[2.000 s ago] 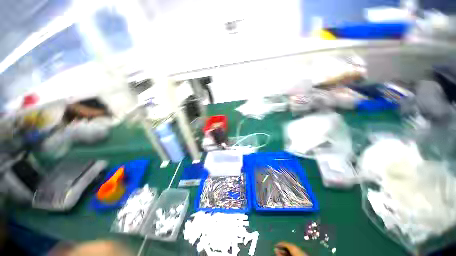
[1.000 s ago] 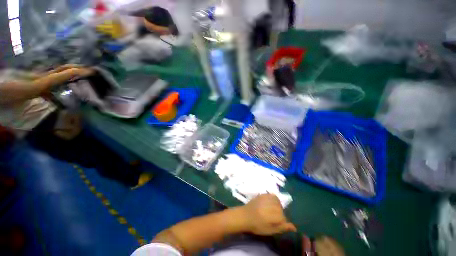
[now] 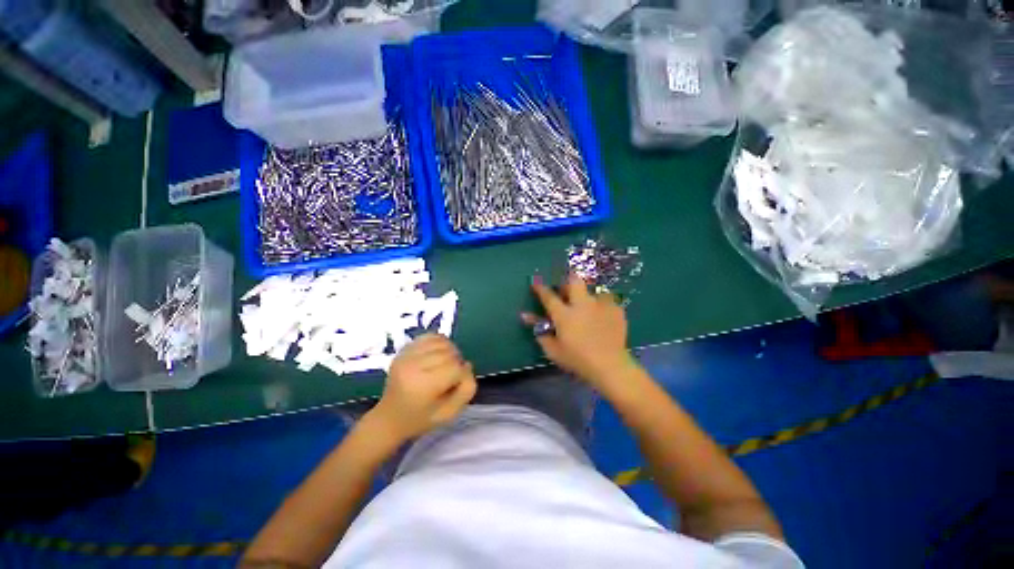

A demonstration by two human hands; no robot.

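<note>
My left hand (image 3: 428, 383) is curled at the bench edge, at the lower right of a pile of white tabs (image 3: 334, 317); whether it holds anything is hidden. My right hand (image 3: 584, 328) has its fingers spread, with fingertips at a small heap of tiny dark shiny pieces (image 3: 600, 262). A small silvery glint shows by its thumb side; I cannot tell if it is held. Above the tabs, the left blue tray (image 3: 254, 247) holds short metal pieces. Beside it, the right blue tray (image 3: 606, 206) holds long thin metal rods.
An open clear box (image 3: 302, 83) covers the left tray's far end. Two clear boxes of assemblies (image 3: 117, 239) stand left. A small blue device (image 3: 202, 153) lies beyond them. A lidded box (image 3: 681, 89) and a large bag of white parts (image 3: 845, 189) lie right. The bench edge curves below.
The view has turned down and right, and is sharper. Both hands now show fully; my right hand has come to the small dark heap. The person at the left is out of view.
</note>
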